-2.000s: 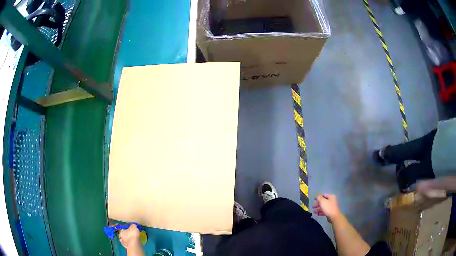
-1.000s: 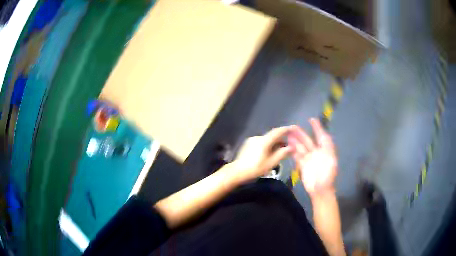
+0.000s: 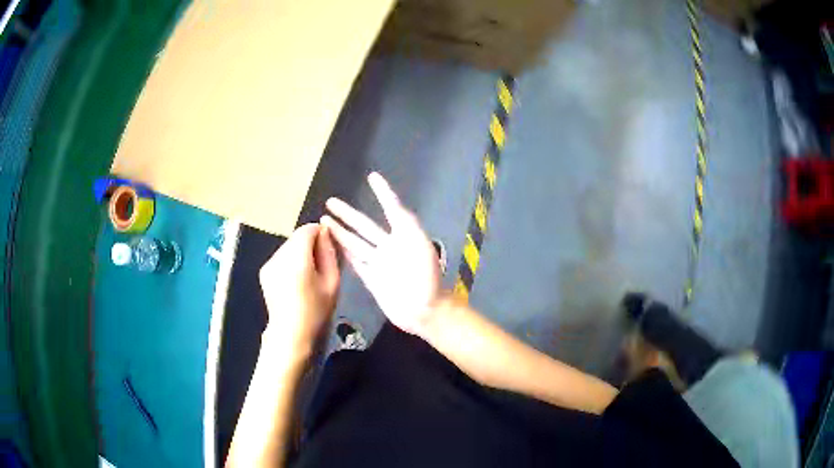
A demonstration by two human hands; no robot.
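Note:
Both of my hands are bare and meet in front of my body. My left hand [image 3: 306,283] has its fingers drawn together, with the tips at the fingers of my right hand; I cannot tell if something small is pinched there. My right hand [image 3: 398,265] is open with fingers spread and nothing visible in it. A large plain tan cardboard sheet [image 3: 247,101] lies on the green-blue bench [image 3: 155,320], just beyond my hands. A blue tape dispenser with a yellow roll and orange-red core [image 3: 131,209] lies at the sheet's near left corner, untouched.
A clear bottle [image 3: 146,255] and a thin dark stick [image 3: 140,405] lie on the bench. A brown carton [image 3: 475,32] stands ahead on the floor. Yellow-black tape [image 3: 487,174] crosses the floor. A red object [image 3: 809,192] is at far right; another person's leg [image 3: 677,338] is at lower right.
My left hand has left the tape dispenser and come to my right hand in front of my body. The view has turned, and the sheet and open carton now sit higher, partly out of frame.

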